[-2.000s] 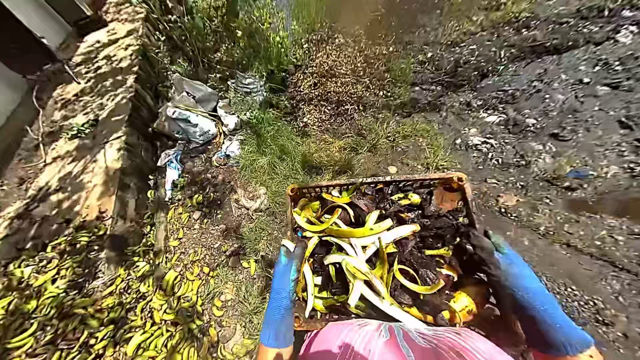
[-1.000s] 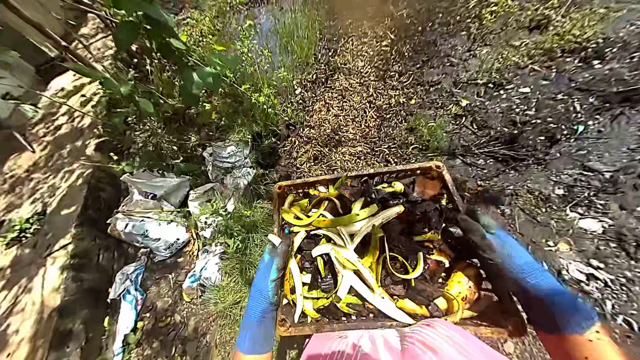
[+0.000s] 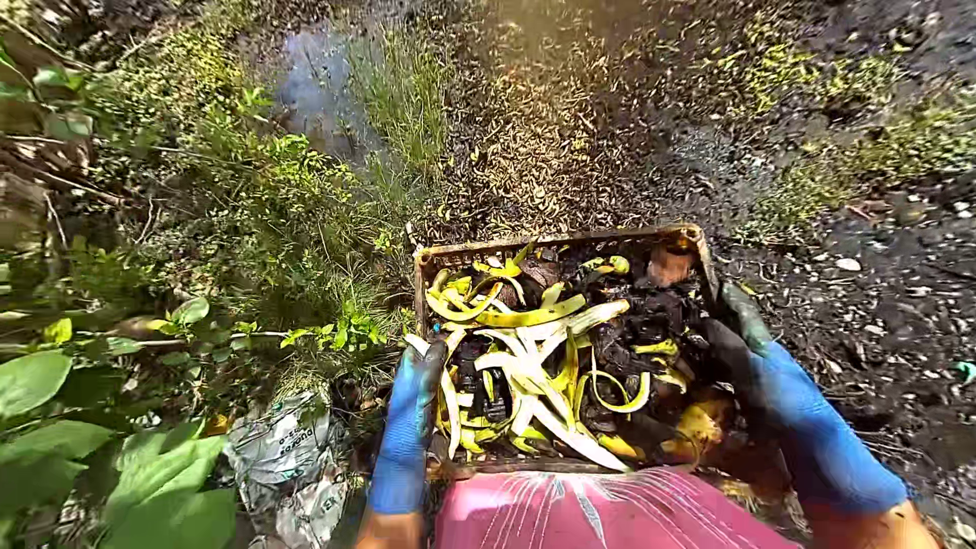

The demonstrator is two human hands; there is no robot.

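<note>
A brown, dirty crate (image 3: 560,242) is held in front of my body, its near edge by my pink shirt. Green and yellow plantain or banana peels (image 3: 534,374) lie in it over dark, rotting scraps, with a yellow-orange piece of fruit or peel (image 3: 701,423) at the near right. My left hand (image 3: 412,419), in a blue glove with dark palm, grips the crate's left side. On the right side my right hand (image 3: 785,396), gloved the same way, holds the crate; its fingers are partly hidden by shadow.
Large green leaves (image 3: 46,442) and low plants stand at the left. Crumpled plastic sacks (image 3: 286,450) bearing writing lie at the lower left. Ahead, small brown scraps (image 3: 526,175) cover the ground, beside grass (image 3: 412,107) and a puddle (image 3: 320,84). Dark, wet-looking soil (image 3: 862,328) spreads at the right.
Both hands keep hold of the crate. The view has moved forward: the yellow peels on the ground and the wall at left have gone out of view, and the sacks are now lower.
</note>
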